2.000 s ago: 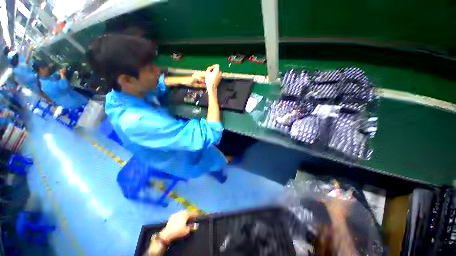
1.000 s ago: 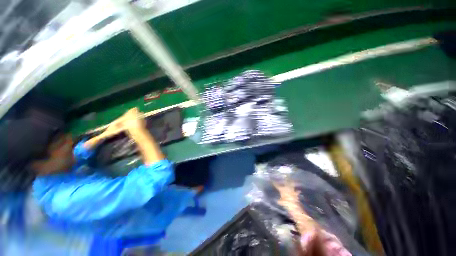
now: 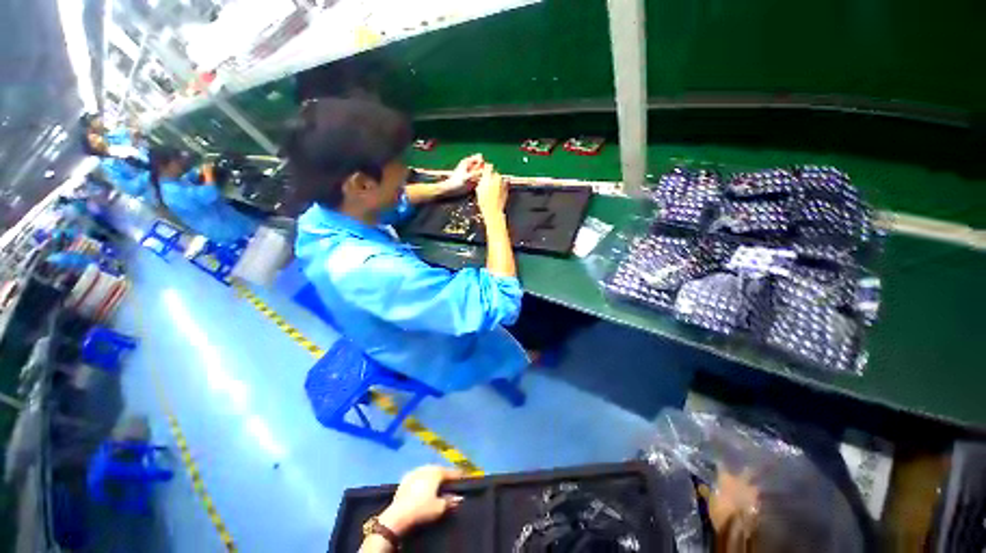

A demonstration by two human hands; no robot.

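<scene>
A black two-compartment parts tray (image 3: 487, 482) is at the bottom of the view. Its right half holds a loose heap of small black parts (image 3: 578, 524); the visible left half shows none. My left hand (image 3: 422, 499) grips the tray's far rim at the left, thumb over the edge. A large clear plastic bag (image 3: 795, 475) of dark parts lies to the right of the tray. My right hand (image 3: 741, 499) is at the bag, blurred and seen through or against the plastic; its fingers and anything in them cannot be made out.
A seated worker in a blue smock (image 3: 405, 297) handles small things over another black tray (image 3: 551, 219) on the green bench (image 3: 930, 367). Bagged small components (image 3: 757, 259) cover the bench ahead. A blue stool (image 3: 362, 389) stands left. A carton (image 3: 914, 497) and stacked blister trays (image 3: 964, 502) are right.
The view swung right and back. My left hand and the tray, cut off a second ago, show again. My right hand, earlier clear over the bag, is now lower and blurred.
</scene>
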